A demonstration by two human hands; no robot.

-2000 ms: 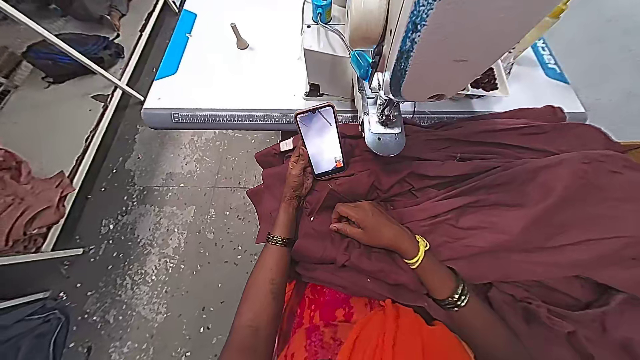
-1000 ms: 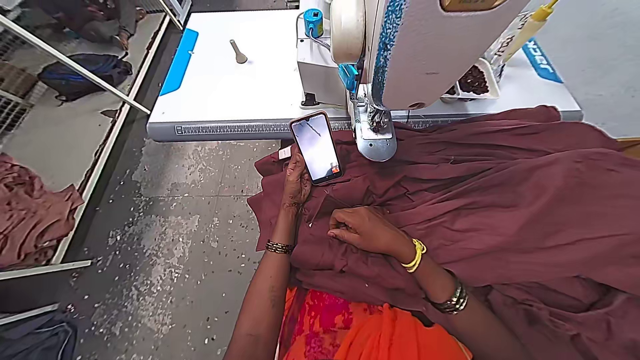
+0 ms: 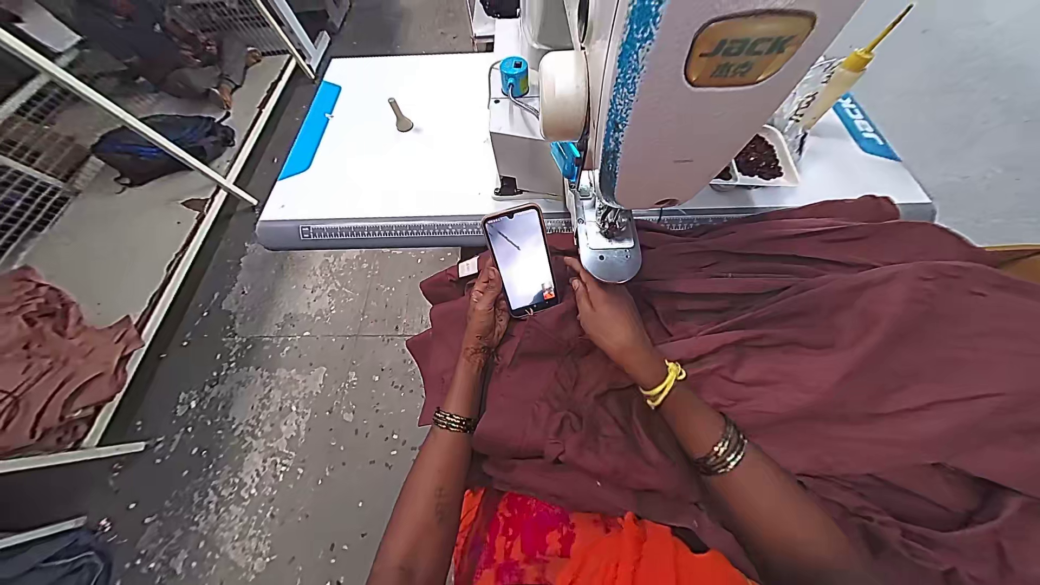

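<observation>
My left hand (image 3: 487,313) holds a smartphone (image 3: 522,260) upright, its lit screen facing me. Just right of the phone is my right hand (image 3: 605,313), fingers extended toward the phone's edge, with nothing seen in its grasp. Maroon fabric (image 3: 772,341) lies under both hands and spreads over my lap to the right. Above my right hand is the rounded work plate of a Jack sewing machine (image 3: 609,256), close to the fingertips. A small white label (image 3: 468,267) shows on the cloth left of the phone.
On the white machine table (image 3: 366,179) lies a small peg-like tool (image 3: 400,115). A tray of dark buttons (image 3: 760,158) and a yellow-tipped bottle (image 3: 837,85) stand at the right. At left are a metal-framed rack, brownish cloth (image 3: 61,357), a dark backpack (image 3: 166,146) and a seated person.
My right hand has moved up from the fabric to beside the phone, and its fingers have straightened. My left hand still holds the phone.
</observation>
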